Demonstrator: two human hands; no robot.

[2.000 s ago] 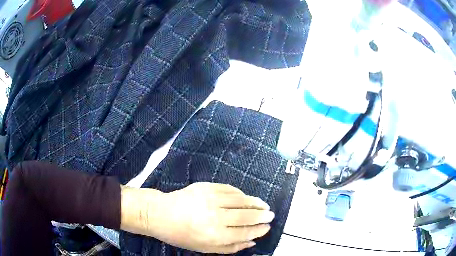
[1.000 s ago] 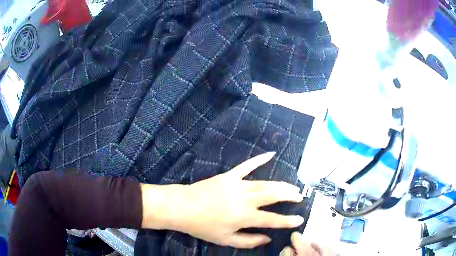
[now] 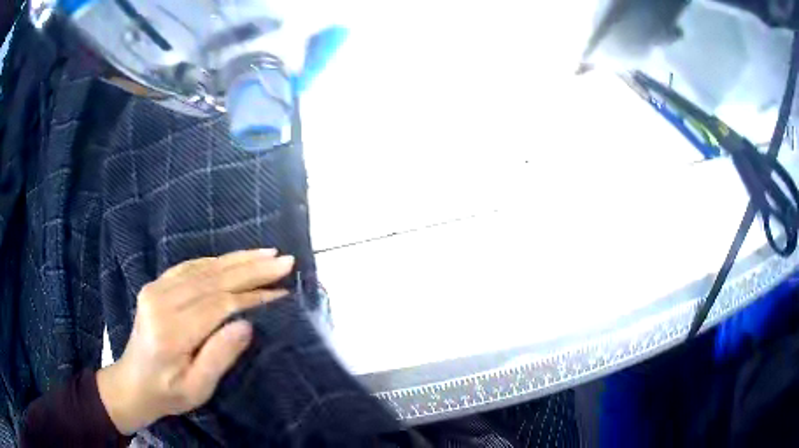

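The dark garment with a thin pale windowpane check [image 3: 197, 188] lies at the left, with its straight edge beside the machine's metal parts. My left hand [image 3: 197, 328] lies on it, fingers pointing right near that edge. The thumb and fingers close on a fold of the checked cloth, which runs down over the table's front edge. The fingers are partly covered by the fold. The machine head [image 3: 149, 44] is cut off at the upper left, and the needle cannot be made out. My right hand is not in view.
A translucent bluish part [image 3: 260, 109] stands by the cloth edge. Black-handled scissors [image 3: 767, 188] lie at the right, beside a thin blue tool [image 3: 688, 127]. A printed ruler [image 3: 526, 378] follows the table's front edge. A dark cord [image 3: 727, 262] crosses it. Blue material [image 3: 745, 328] shows beyond.
The view has swung right and down, bringing scissors and ruler in. My left hand has gone from flat and spread to closed on a cloth fold. My right fingertips have left view.
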